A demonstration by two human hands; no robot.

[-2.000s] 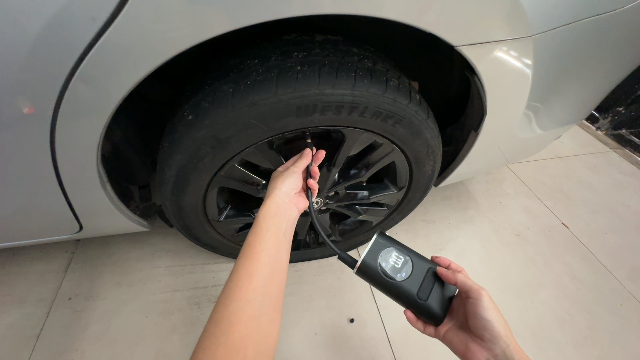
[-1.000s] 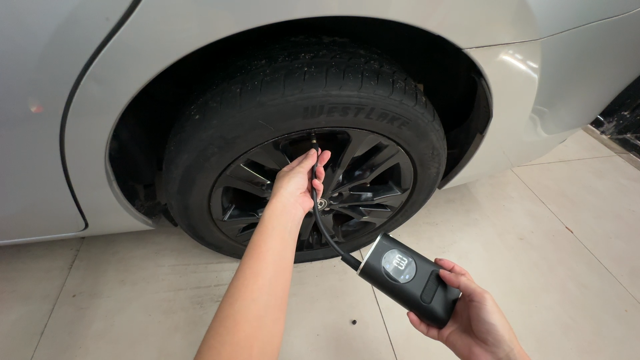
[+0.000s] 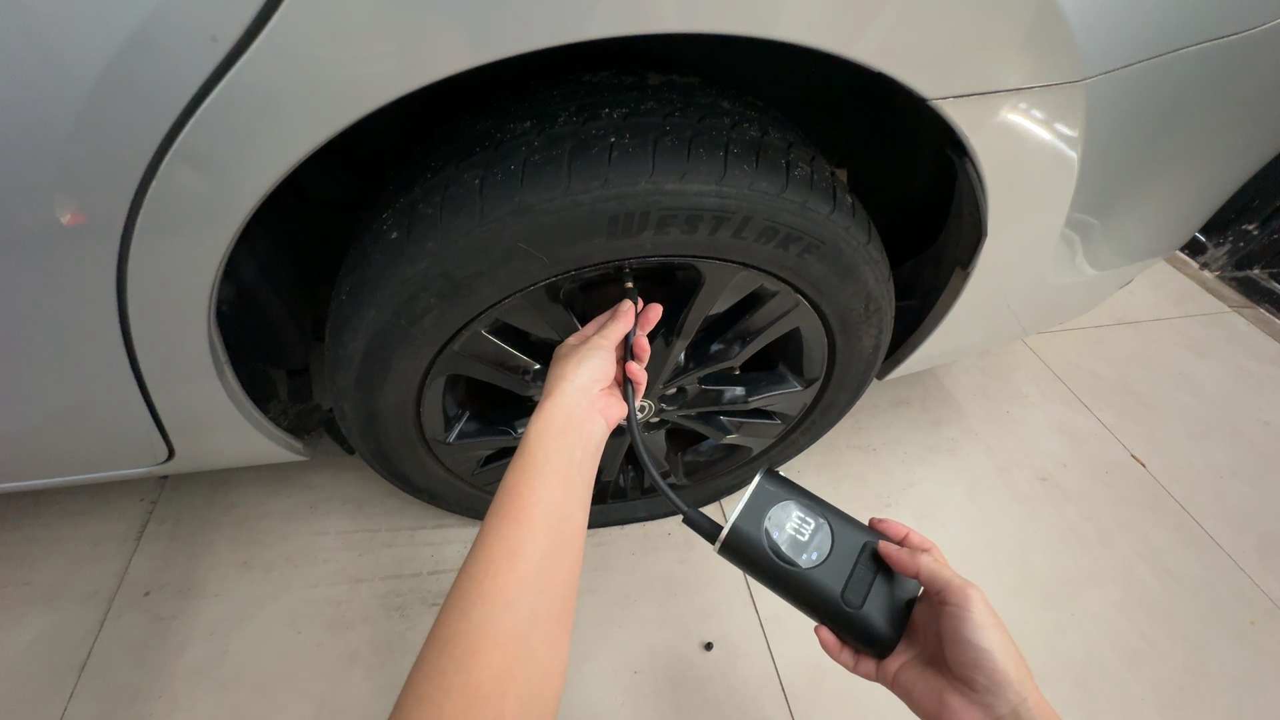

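My left hand [image 3: 600, 365] is closed around the upper end of a black air hose [image 3: 648, 462], with its fingertips just below the brass-coloured fitting at the tire valve [image 3: 629, 278]. Whether the hose end is fastened to the valve cannot be told. The hose runs down to a black portable tire inflator [image 3: 820, 560], held tilted in my right hand [image 3: 945, 620]. Its round display is lit and shows 0.0. Behind the left hand is the black alloy wheel [image 3: 740, 345] with its Westlake tire [image 3: 390, 330].
The silver car body [image 3: 1010, 200] arches over the tire. Pale floor tiles [image 3: 1000, 480] lie below. A small black object [image 3: 708, 647], possibly a valve cap, lies on the floor left of the inflator. A dark surface [image 3: 1245, 240] stands at the far right.
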